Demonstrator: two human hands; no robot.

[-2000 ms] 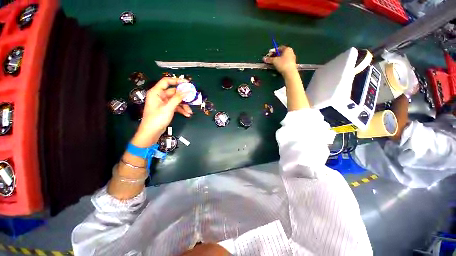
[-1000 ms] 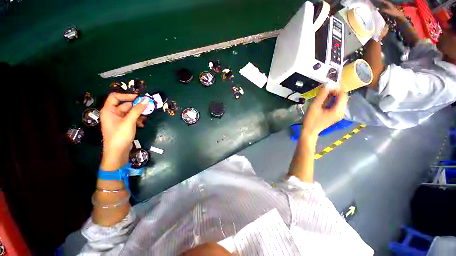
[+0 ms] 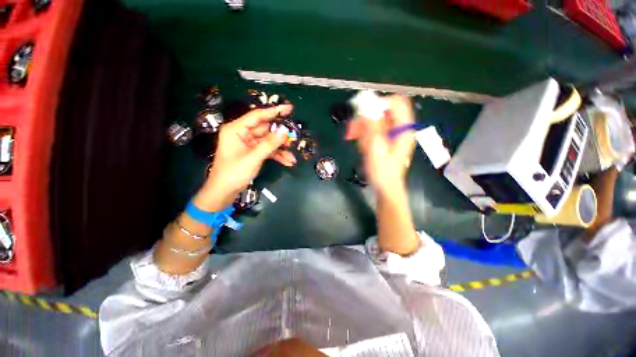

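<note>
My left hand (image 3: 244,143) pinches a small dark-rimmed round device assembly (image 3: 291,130) above the bench; its fingers hide part of it. My right hand (image 3: 385,146) is blurred, to the right of the left hand and apart from it. A blue hand tool (image 3: 406,130) sticks out of it. A blurred white patch (image 3: 369,104) shows at its fingertips; I cannot tell if it is tape or finger covers. Another round device assembly (image 3: 326,167) lies between and below the hands. A small white strip (image 3: 269,194) lies near my left wrist.
More discs (image 3: 179,133) and sub-assemblies (image 3: 305,146) lie around my left hand. A pale metal strip (image 3: 314,81) crosses the bench. A red tray (image 3: 42,160) on a dark stack stands left. A white tape dispenser (image 3: 512,146), white paper (image 3: 433,146) and a person's sleeve (image 3: 586,258) are right.
My right hand has left the tape dispenser and come back left over the bench. My left hand still holds a round piece, now showing a dark rim. The view has swung back left.
</note>
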